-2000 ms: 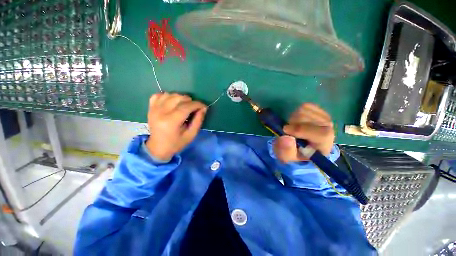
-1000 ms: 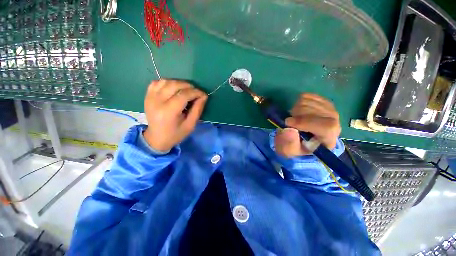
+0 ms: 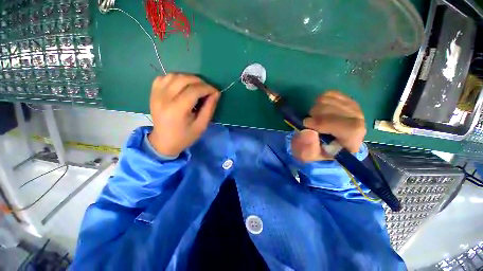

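My left hand (image 3: 181, 114) pinches the thin silver solder wire (image 3: 229, 86); its free end reaches the left edge of the white round disc (image 3: 256, 73). The wire also runs back from my hand to the solder coil (image 3: 106, 6) at the top left. My right hand (image 3: 331, 127) is shut on the dark blue soldering iron (image 3: 297, 119). The iron's dark tip lies over the disc's lower left part. A tiny dark component seems to be at the tip, too small to tell clearly.
Loose red lead wires (image 3: 166, 19) lie beyond my left hand. The translucent fume hood (image 3: 318, 24) hangs over the mat's far side. Clear blister trays (image 3: 47, 55) lie at left. A metal tray (image 3: 401, 100) is at right, with stacked blister trays (image 3: 421, 193) below it. Dark specks lie near the hood.
The view has shifted, so the bench things sit higher in the picture. The iron's tip stays at the disc, and both hands keep their hold.
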